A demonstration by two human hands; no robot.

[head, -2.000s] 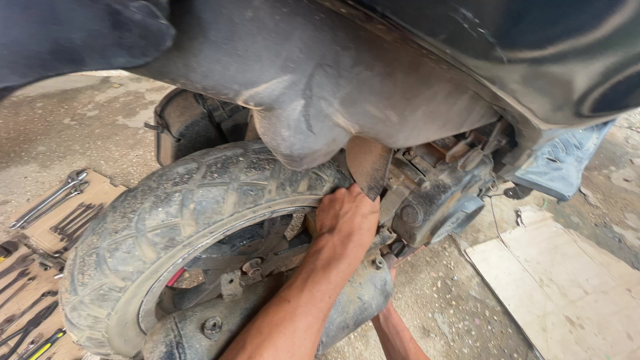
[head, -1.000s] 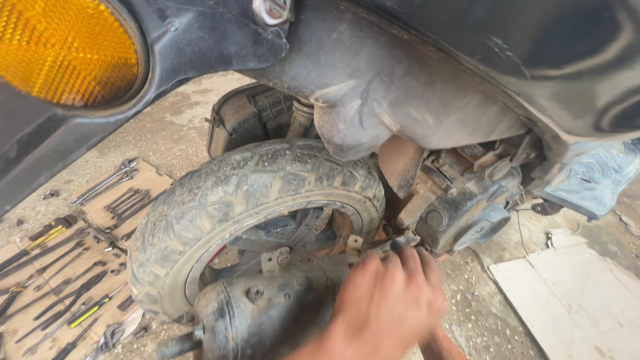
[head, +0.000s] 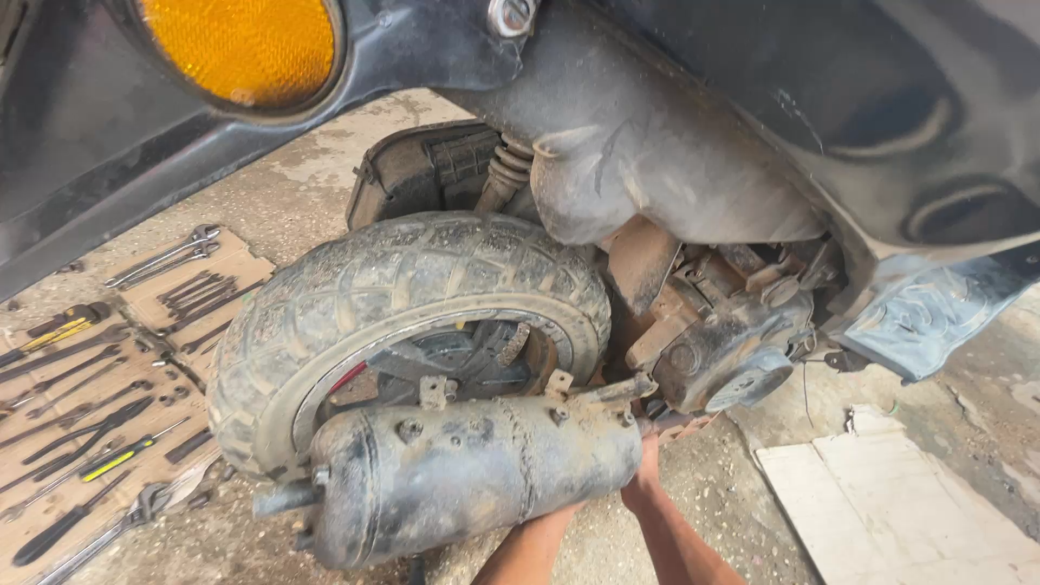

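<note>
A dirty metal exhaust muffler lies across the lower middle, beside the scooter's rear wheel, whose knobbly tire stands behind it. Beneath the muffler's body, the wrist of my left hand shows while the fingers are hidden. My right hand reaches up at the muffler's right end, near the exhaust pipe, its fingers largely out of sight. The engine casing sits just right of the wheel, below a grey plastic inner fender. Whether either hand grips the muffler cannot be seen.
At left, wrenches, pliers and screwdrivers lie on cardboard. The scooter's dark body panel and an orange reflector overhang the top. A pale cardboard sheet lies on the concrete at right.
My right hand has gone from in front of the muffler's right end to below and behind it. My left forearm now shows under the muffler. The view has shifted somewhat.
</note>
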